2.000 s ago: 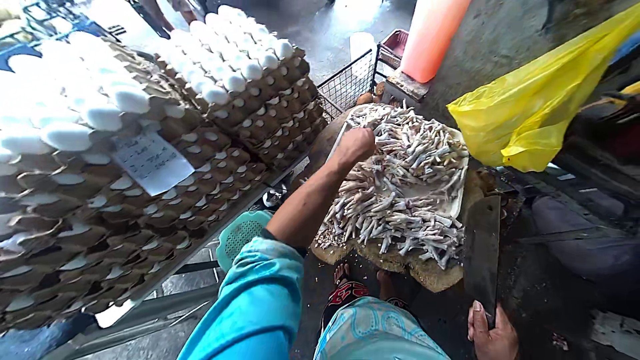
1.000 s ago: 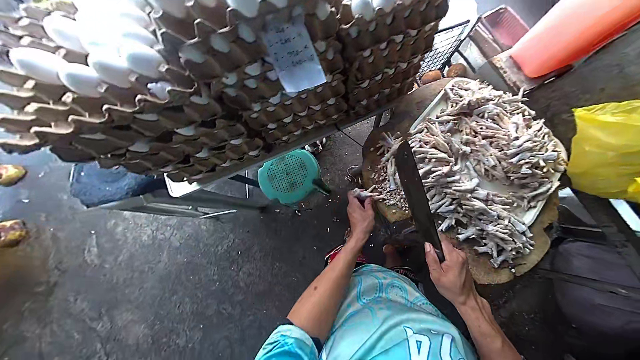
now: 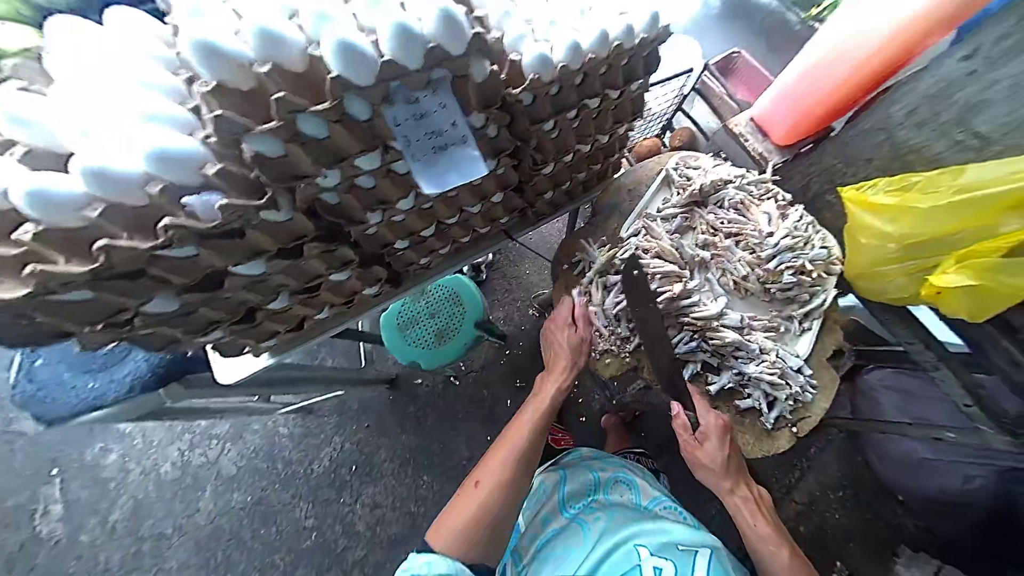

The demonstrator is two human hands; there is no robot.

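A large heap of chicken feet lies on a white tray, which rests on a round wooden chopping block. My right hand is closed around the handle end of a dark, broad-bladed cleaver; its blade points away from me over the near left part of the heap. At the block's left edge my left hand has its fingers on a chicken foot, with more feet right beside it. The fingertips are small in view and partly merge with the feet.
Tall stacks of cardboard egg trays with white eggs fill the upper left, on a metal-edged table. Below stands a teal plastic stool. A yellow plastic bag hangs at the right. An orange container is beyond the block.
My left hand, over the heap two seconds ago, is now at the block's left edge. The cleaver has come from the block's right side to its left part. The view has shifted.
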